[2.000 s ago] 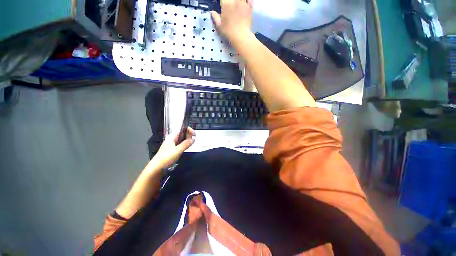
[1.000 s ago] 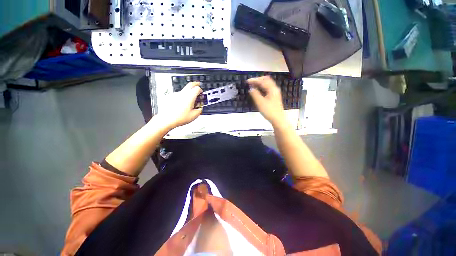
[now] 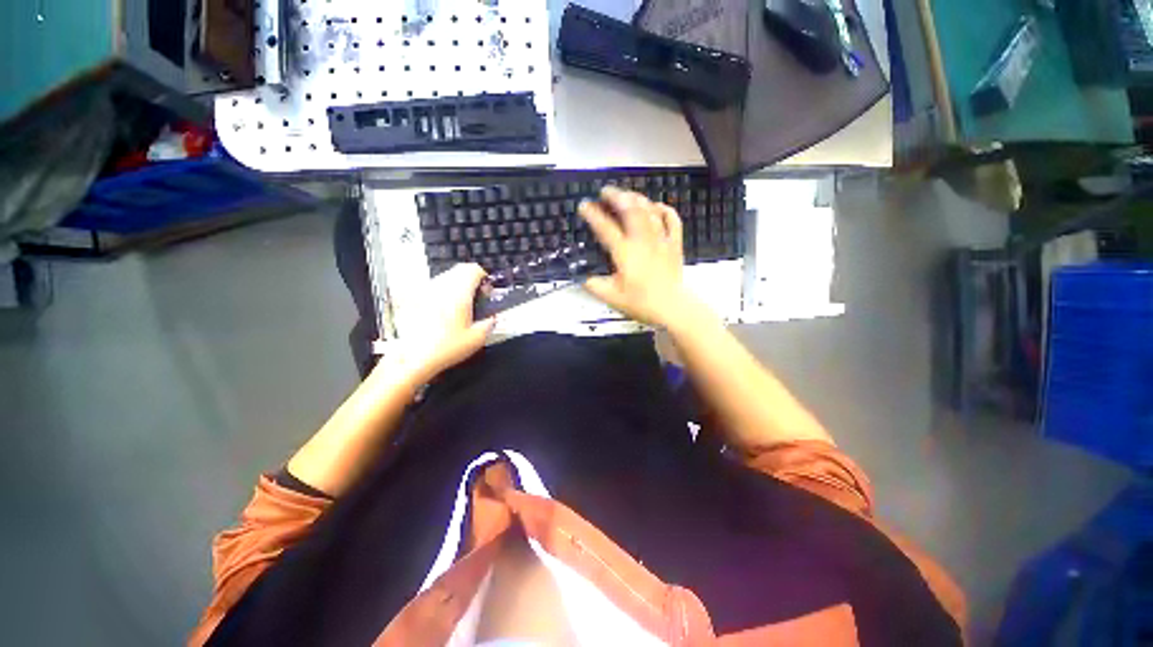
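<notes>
My left hand [image 3: 458, 316] grips the left end of a narrow dark slotted part [image 3: 537, 291], low over the near edge of the black keyboard [image 3: 506, 223]. The part looks tilted, and its right end reaches close to my right hand [image 3: 642, 253]. My right hand is over the keyboard with fingers apart; whether its thumb touches the part is unclear. Another black slotted bar [image 3: 436, 124] lies along the near edge of the white perforated plate [image 3: 379, 51].
A thicker black bar [image 3: 651, 58] lies partly on the brown-grey mouse pad [image 3: 790, 114], with a black mouse [image 3: 803, 30] beyond. The keyboard sits on a white tray [image 3: 790, 253]. Green-topped benches stand left and right [image 3: 1068, 89]. A blue crate [image 3: 1100, 354] is at right.
My right hand went from the perforated plate to the keyboard, then slightly left towards the part. The part glared silver and now looks dark, lower and more edge-on in my left hand.
</notes>
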